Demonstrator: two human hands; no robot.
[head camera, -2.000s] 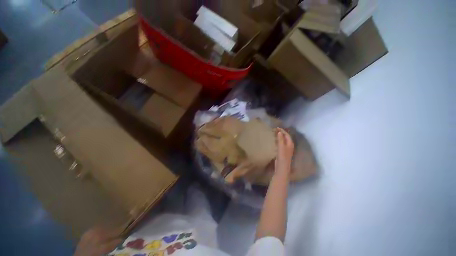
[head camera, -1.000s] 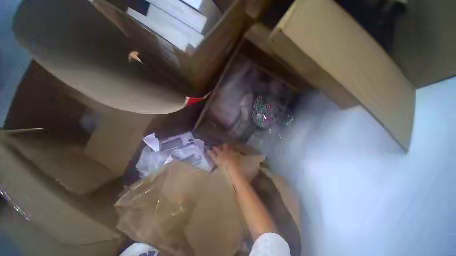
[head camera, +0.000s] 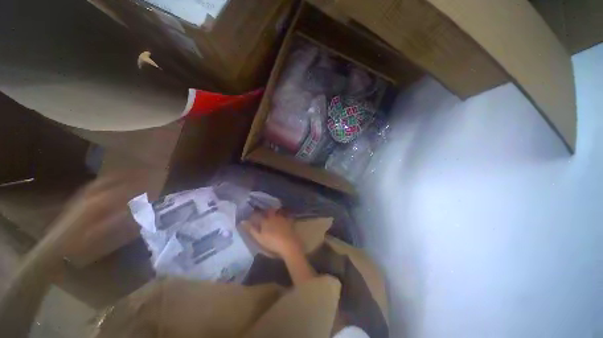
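Crumpled white printed plastic or paper (head camera: 198, 231) lies in front of me, left of my right hand. Crumpled brown kraft paper (head camera: 192, 307) lies below it. My right hand (head camera: 274, 234) reaches in at the right edge of the white wad, touching it and beside a brown flap (head camera: 311, 234); its fingertips are partly hidden, so a grip cannot be made out. My left hand (head camera: 99, 204) is a heavy blur at the left, over the open carton; its fingers cannot be made out.
An open carton (head camera: 264, 148) beyond my right hand holds clear plastic bags and a red-green patterned item (head camera: 347, 119). A red-edged curved sheet (head camera: 99, 79) leans at upper left. Another carton (head camera: 244, 46) stands behind it. A large carton flap (head camera: 522, 66) juts in at upper right.
The view has moved in closer. The kraft paper sits lower and more of the white wad shows. My right hand has shifted slightly left and down. A blurred left hand has come in.
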